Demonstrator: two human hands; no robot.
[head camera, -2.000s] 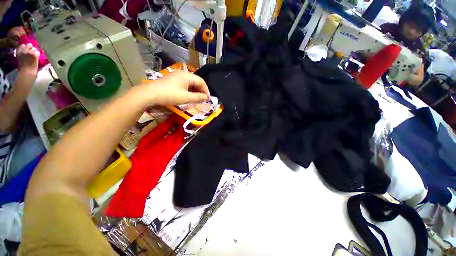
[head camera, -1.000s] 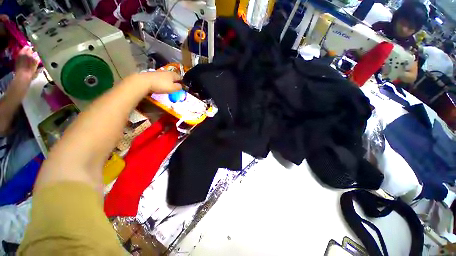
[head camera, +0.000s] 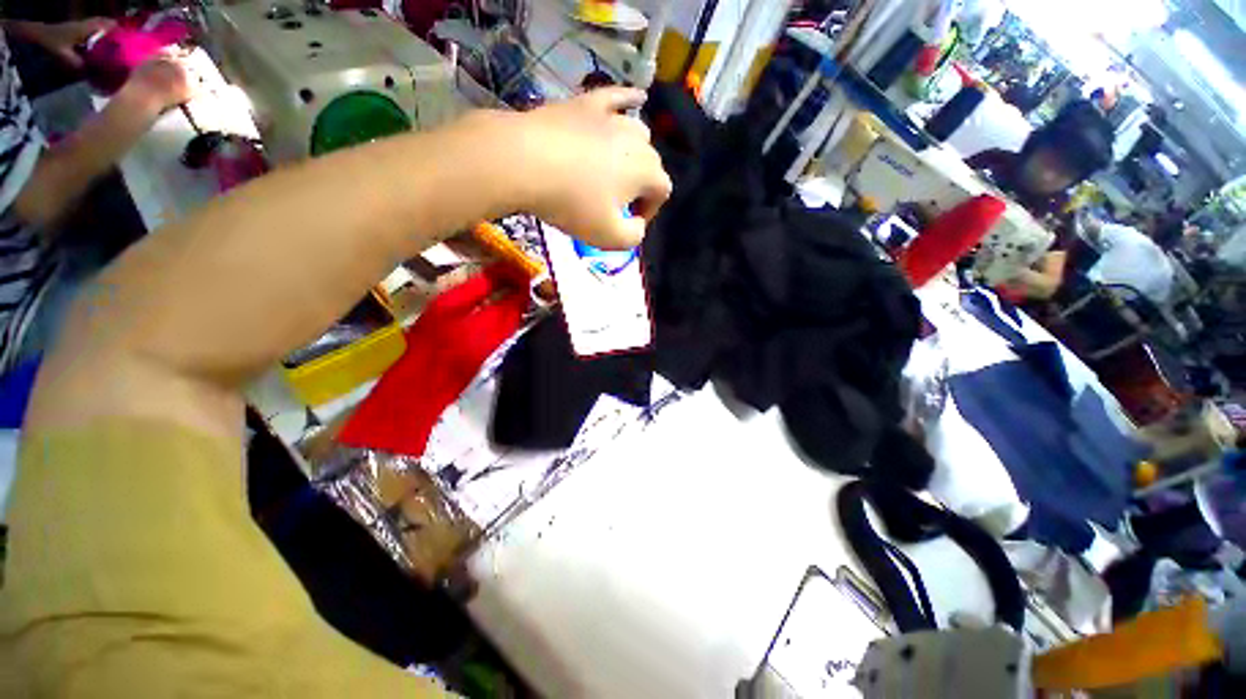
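Observation:
My left hand (head camera: 588, 164) holds a smartphone (head camera: 601, 303) by its upper end. The phone's screen is mostly white with a blue patch, and its edge is dark red. It hangs tilted in front of the black work pile (head camera: 779, 273). My fingers hide its top. A red fabric piece (head camera: 440, 358) lies below my forearm. A black band (head camera: 1011, 580) lies looped on the white table (head camera: 656, 505). My right hand is not in view.
The sewing machine's head end (head camera: 943, 664) and an orange shape (head camera: 1127, 645) are at the bottom right. A yellow box (head camera: 342, 366) stands left of the red fabric. Another machine (head camera: 328, 62) and an operator's hand (head camera: 161, 85) are upper left. Another person sits upper right.
My left hand has moved from the orange tray up and to the right, and now holds the phone raised. The view has shifted, bringing the machine's head end into the bottom right.

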